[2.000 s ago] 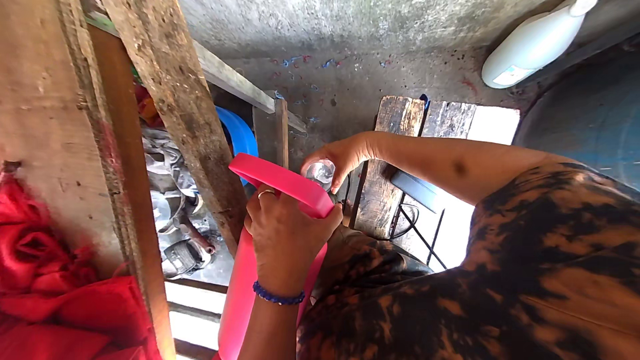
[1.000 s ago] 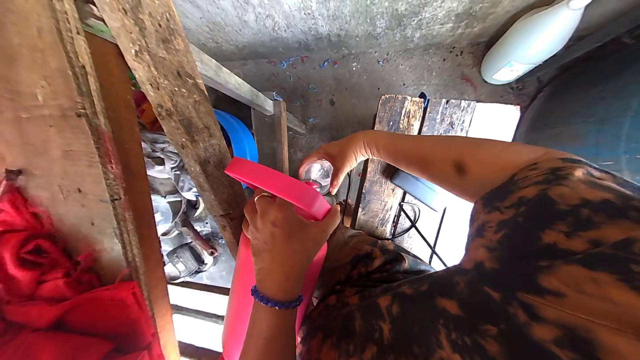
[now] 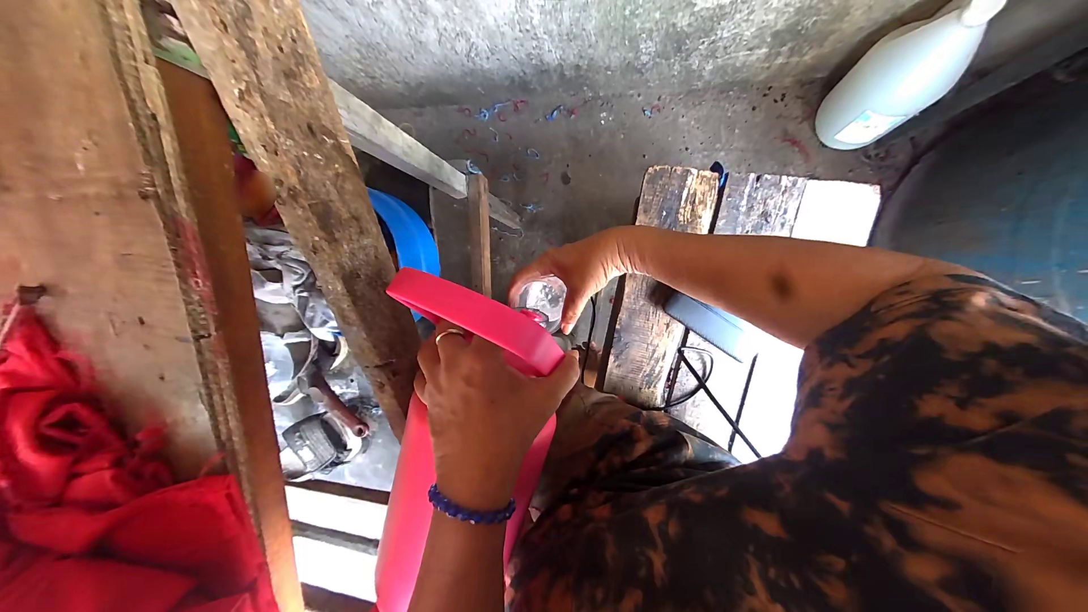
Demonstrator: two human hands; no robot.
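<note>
A pink jug [image 3: 401, 518] with a thick handle [image 3: 476, 319] stretches up from the bottom edge. My left hand [image 3: 489, 391], wearing a ring and a blue beaded bracelet, grips it beneath the handle. In my right hand [image 3: 578, 272] is a clear drinking vessel [image 3: 544, 297], probably a glass, held beside the handle's right end. A small patch of red shows in or behind the vessel. My fingers and the handle hide the jug's mouth, and I cannot tell whether liquid flows.
A wooden slatted bench [image 3: 667, 297] with black cables stands right of centre. Wooden beams [image 3: 297, 153], a sewing machine table [image 3: 76, 170] or similar panel and red cloth [image 3: 127, 527] occupy the left. Beyond are a blue basin [image 3: 412, 234] and a white plastic bottle [image 3: 905, 76].
</note>
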